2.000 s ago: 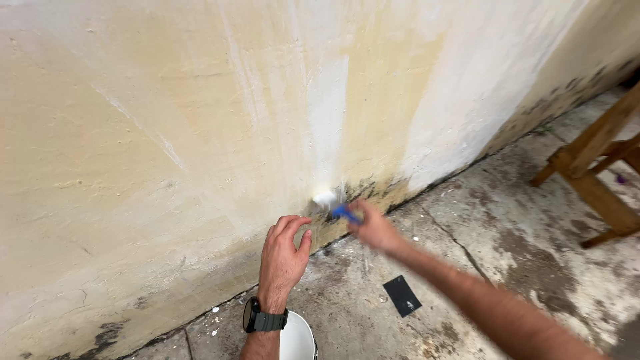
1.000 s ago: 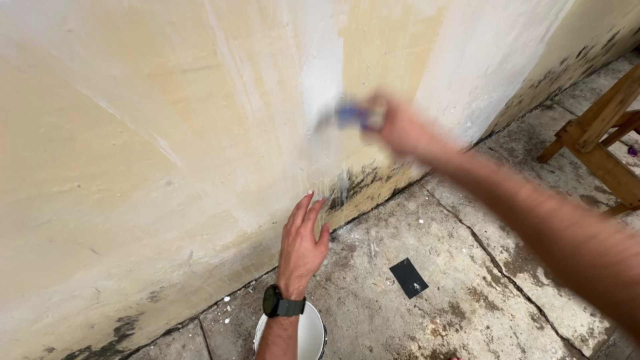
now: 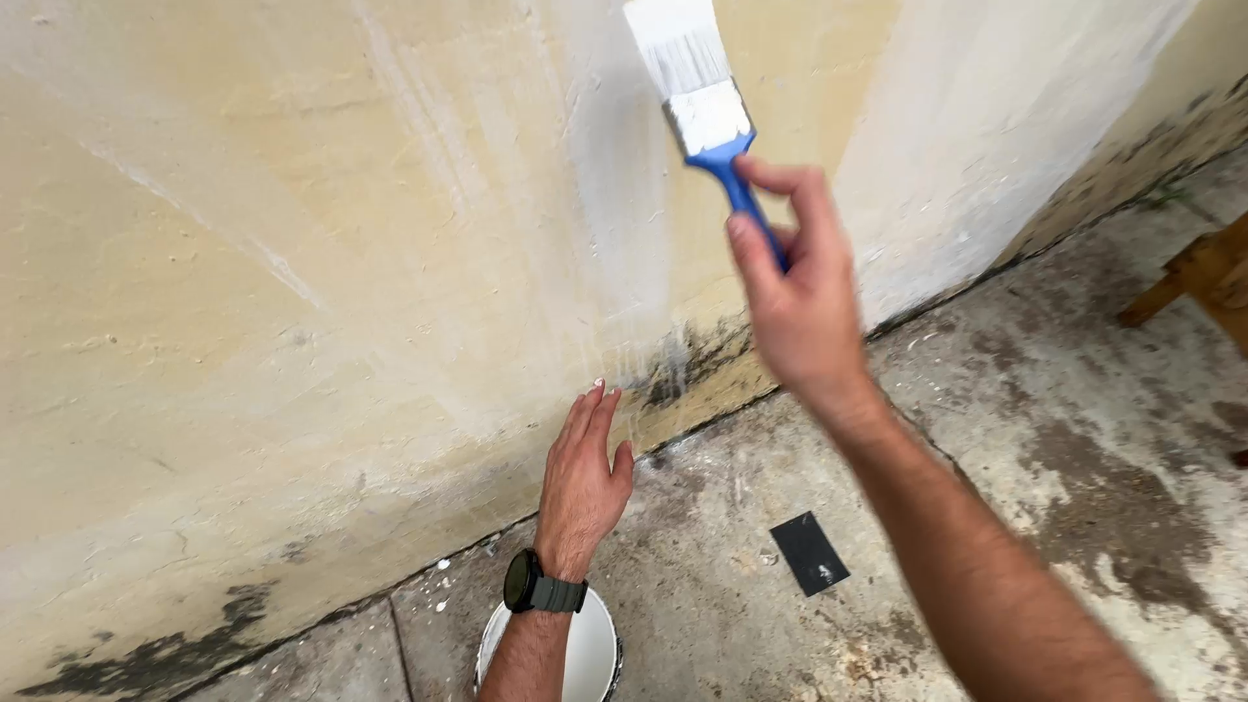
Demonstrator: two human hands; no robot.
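My right hand (image 3: 804,273) holds a paintbrush (image 3: 720,146) by its blue handle, bristles pointing up and coated in white paint. The brush is in front of a yellowish wall (image 3: 292,195) that bears white streaks; whether the bristles touch it I cannot tell. Low by the wall, my left hand (image 3: 590,468) has its fingers extended and holds nothing, with white paint on a fingertip and a dark watch on the wrist. Beneath that forearm stands a bucket (image 3: 593,643), white inside and partly hidden.
A small black sheet (image 3: 810,554) with white spots lies on the stained concrete floor (image 3: 702,604). Dark patches (image 3: 166,658) mark the wall's base. At the right edge stands part of a wooden structure (image 3: 1209,283). Cracks run across the floor.
My right hand has moved up the wall with the paintbrush, from near the dark patch at its base. The fingers of my left hand, curled two seconds ago, are now straighter.
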